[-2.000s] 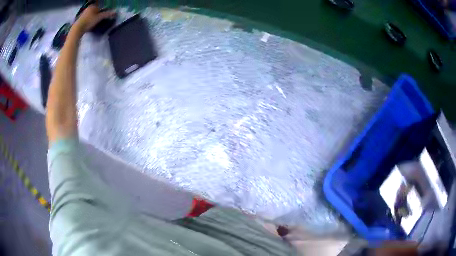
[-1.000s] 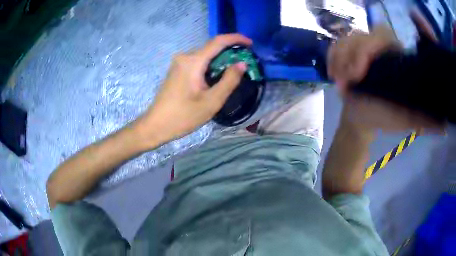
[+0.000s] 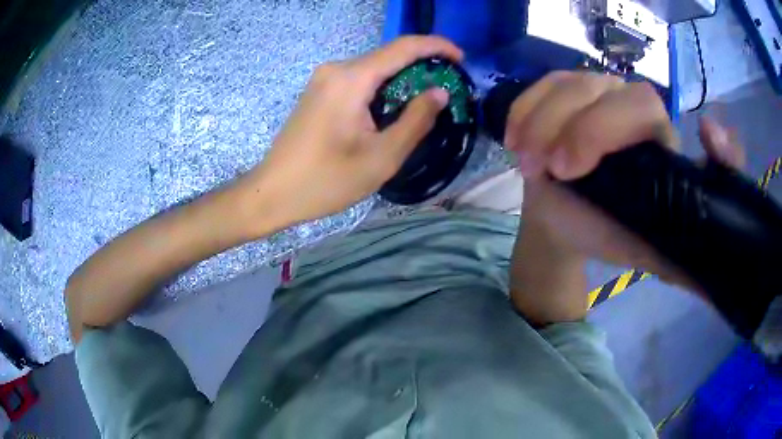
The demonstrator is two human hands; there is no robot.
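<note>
My left hand (image 3: 343, 129) holds a round black housing (image 3: 429, 167) upright, its open side facing right, with the thumb on the green circuit board (image 3: 416, 83) in its upper part. My right hand (image 3: 587, 120) grips a thick black electric screwdriver (image 3: 686, 214). Its dark nose (image 3: 502, 107) points left at the housing's right rim, very near the board. Whether the nose touches the housing, and any screw at its tip, I cannot tell.
The blue tray (image 3: 403, 26) with a white and silver screw feeder (image 3: 630, 34) is behind the hands. A flat black piece (image 3: 15, 189) lies far left on the silvery bench cover (image 3: 197, 111). A blue crate (image 3: 742, 399) is on the floor, lower right.
Two seconds ago my left hand reached among black things at the far left. Since one second ago, the housing is held slightly higher and the screwdriver's nose has come beside it.
</note>
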